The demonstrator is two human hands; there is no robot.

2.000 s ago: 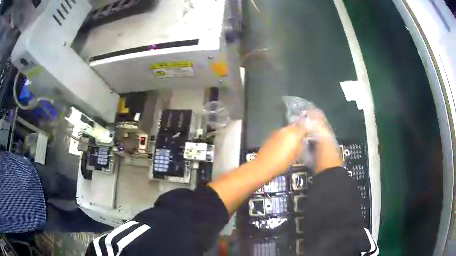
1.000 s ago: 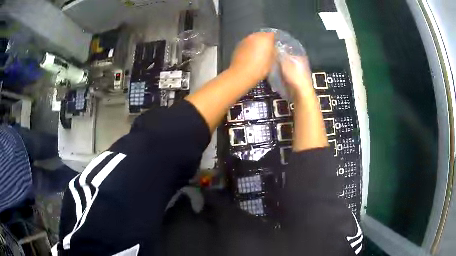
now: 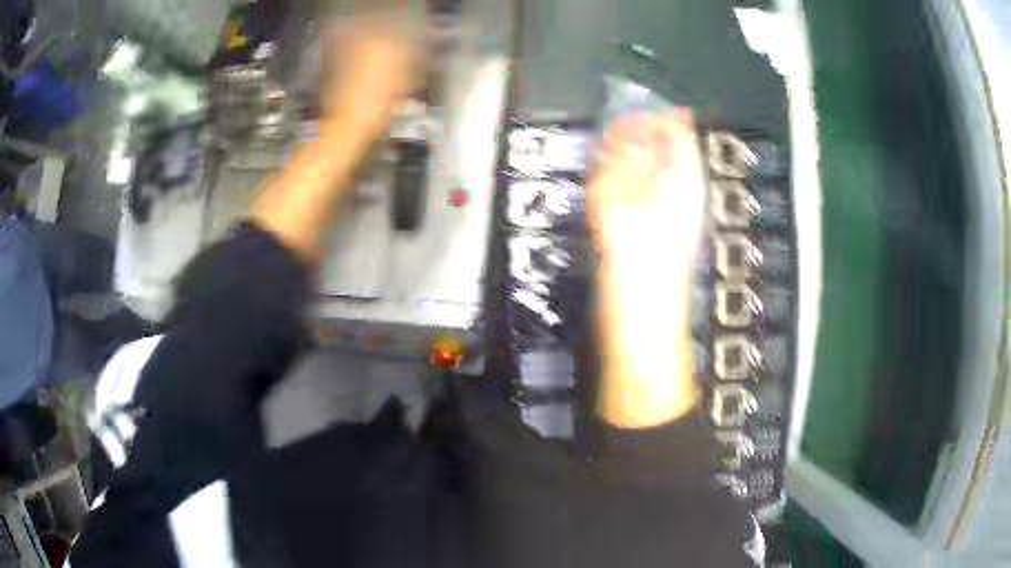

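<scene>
The frame is blurred. My right hand (image 3: 649, 150) is over the far part of the black blister tray (image 3: 748, 383), at the clear plastic bag (image 3: 630, 98), part of which shows beyond the fingers. Whether it grips the bag is hard to see. Tray pockets show pale grids on the left and pale square outlines on the right. My left hand (image 3: 377, 44) is over the white machine (image 3: 460, 250) near the top edge, strongly blurred. Its fingers and anything in them cannot be made out. The fixtures near it are mostly hidden or smeared.
A red and yellow emergency stop (image 3: 447, 353) sits at the machine's front corner. A small red button (image 3: 458, 198) is on its top. A pale frame edge (image 3: 804, 277) runs right of the tray, with a green surface (image 3: 887, 288) beyond. Part of a person in blue (image 3: 24, 311) is at far left.
My left hand has left the plastic bag and moved left over the machine. My right hand remains near the bag above the tray. The view has shifted, and the emergency stop shows more clearly.
</scene>
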